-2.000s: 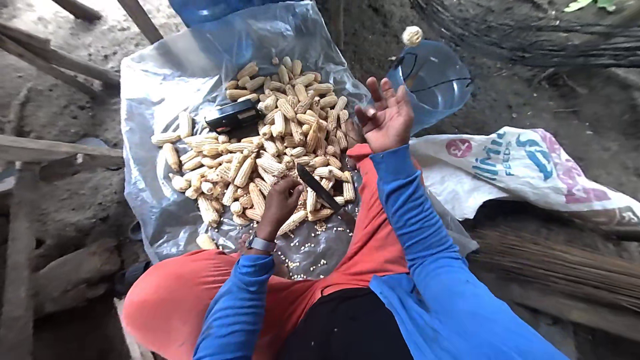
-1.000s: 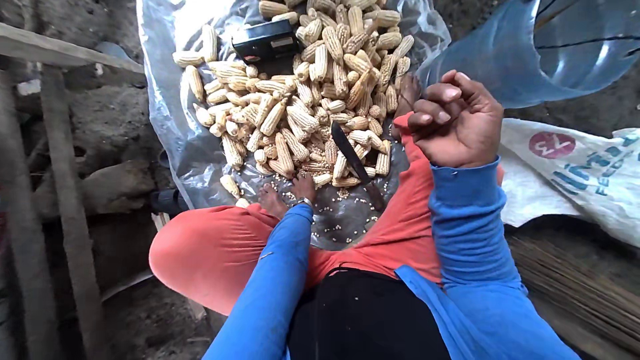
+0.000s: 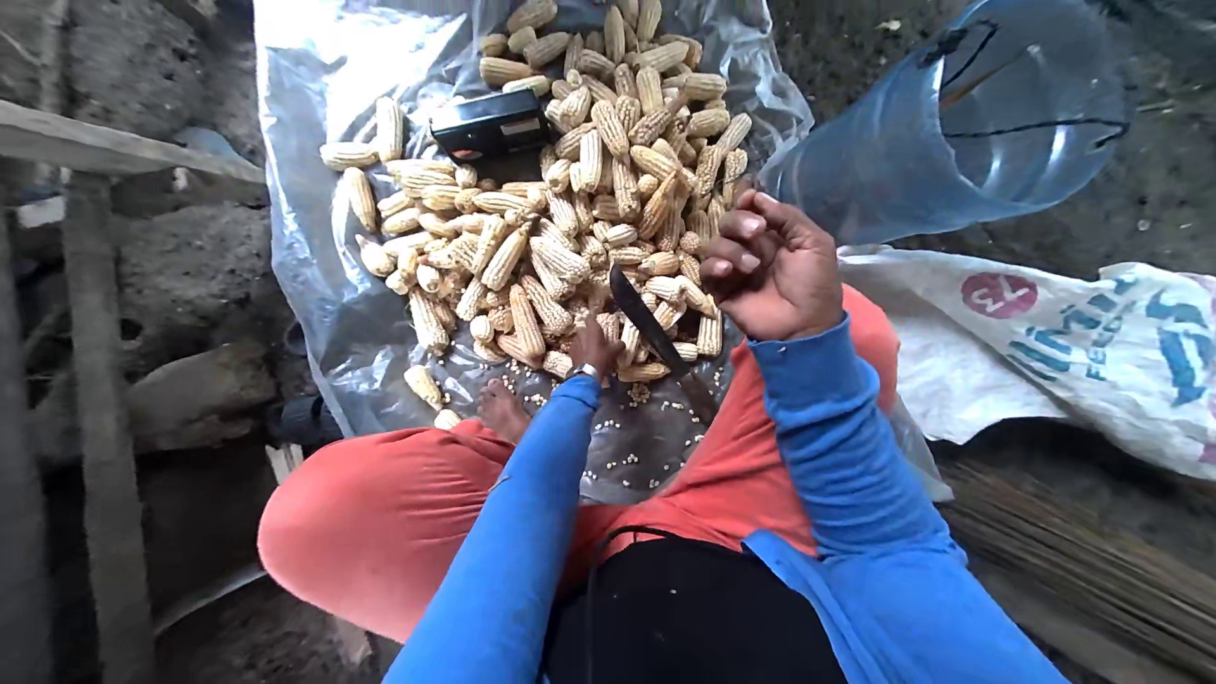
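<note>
A pile of corn cobs [image 3: 570,209] lies on a clear plastic sheet [image 3: 328,313] before my crossed legs. My left hand [image 3: 594,344] reaches into the near edge of the pile; its fingertips are partly lost among the cobs, so its grip does not show. Just right of it a dark-bladed knife [image 3: 651,323] leans across the cobs, handle toward my thigh. My right hand [image 3: 774,271] is raised palm up at the pile's right side, with fingers curled loosely and nothing seen in them. Loose kernels [image 3: 632,446] are scattered on the sheet near my foot.
On the pile's far left part rests a black box-shaped device [image 3: 489,123]. A cut translucent blue plastic container [image 3: 883,161] lies tilted at upper right. Below it is a printed white feed sack [image 3: 988,351], with thin sticks [image 3: 1073,541] nearby. Wooden rails [image 3: 104,380] stand at left.
The cob seen in the air near the blue container two seconds ago is no longer in view. My right hand's fingers have curled from a more open pose. The view has moved.
</note>
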